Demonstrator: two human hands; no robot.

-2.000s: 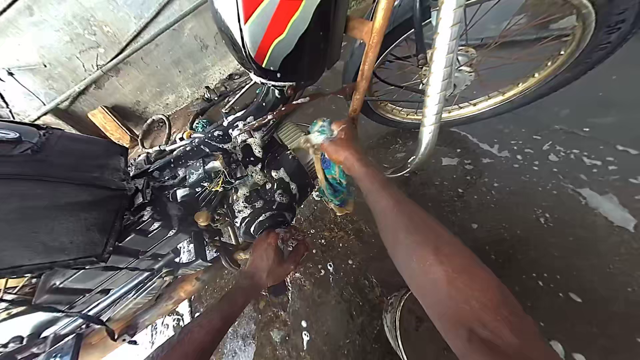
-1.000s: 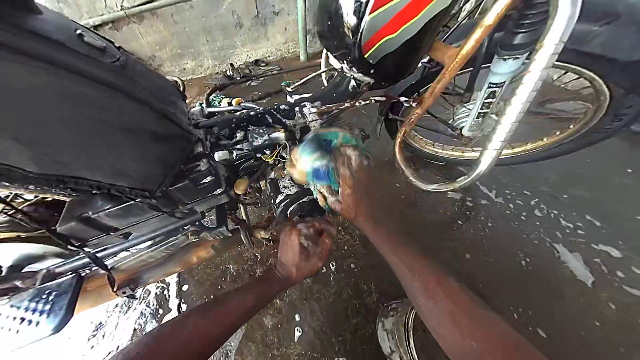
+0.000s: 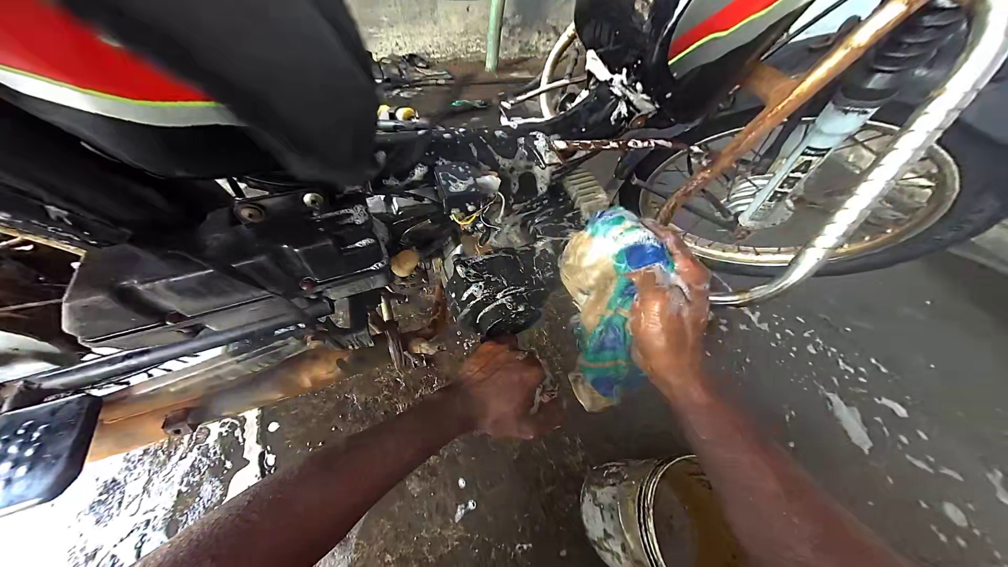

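Note:
My right hand [image 3: 669, 315] grips a wet, soapy cloth [image 3: 606, 315] patterned in blue, green and cream, held just right of the motorcycle's engine. Suds streak the black engine cover [image 3: 500, 291]. Against the lower end of that cover is my left hand [image 3: 504, 386], its fingers curled; whether it grips a part there is hidden. Above the cover, thin yellow and white wires [image 3: 472, 216] show beside a foamy dark part.
A metal bucket [image 3: 618, 508] of brownish liquid stands below my right forearm. The spoked front wheel [image 3: 811, 189] and a tubular metal guard [image 3: 882, 165] are at the right. A footrest [image 3: 43, 453] juts in at lower left. Foam spots the wet floor [image 3: 858, 378].
The cloth in my right hand was a blur over the engine one second ago and is now to the right of the cover. The view has shifted closer to the engine.

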